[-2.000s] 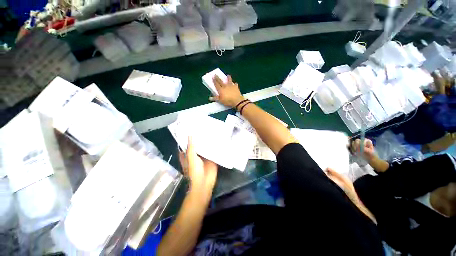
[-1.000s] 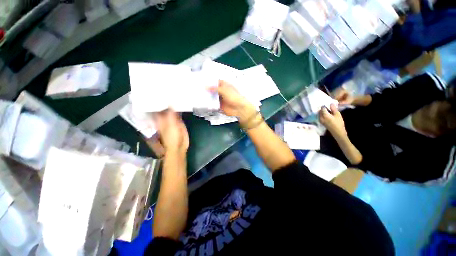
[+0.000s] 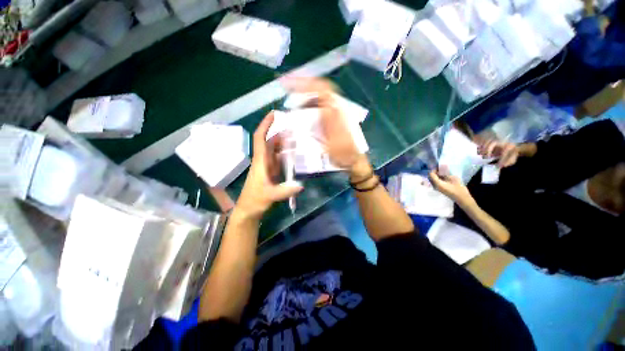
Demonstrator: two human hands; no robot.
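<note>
My left hand (image 3: 257,182) is in the middle, fingers and thumb around the near left end of a white printed pack or folded card (image 3: 301,140), above the bench. My right hand (image 3: 340,130) is blurred and lies against the right side of the same white piece. Its fingers hide part of it, so I cannot tell if it is one piece or two. A loose stack of flat white cards (image 3: 214,152) lies to the left of my left hand. More white cards (image 3: 353,110) show behind my right hand.
White boxes lie on the green belt at far left (image 3: 106,115) and top middle (image 3: 251,39). Large white cartons (image 3: 103,264) lean at lower left. Packs with cord loops (image 3: 381,34) stand upper right. A neighbouring person's hands (image 3: 456,188) hold a white sheet at right.
The wide white card held up a second ago is no longer spread out; my hands are around a smaller white piece. A white stack now lies left of them. Another box shows on the belt.
</note>
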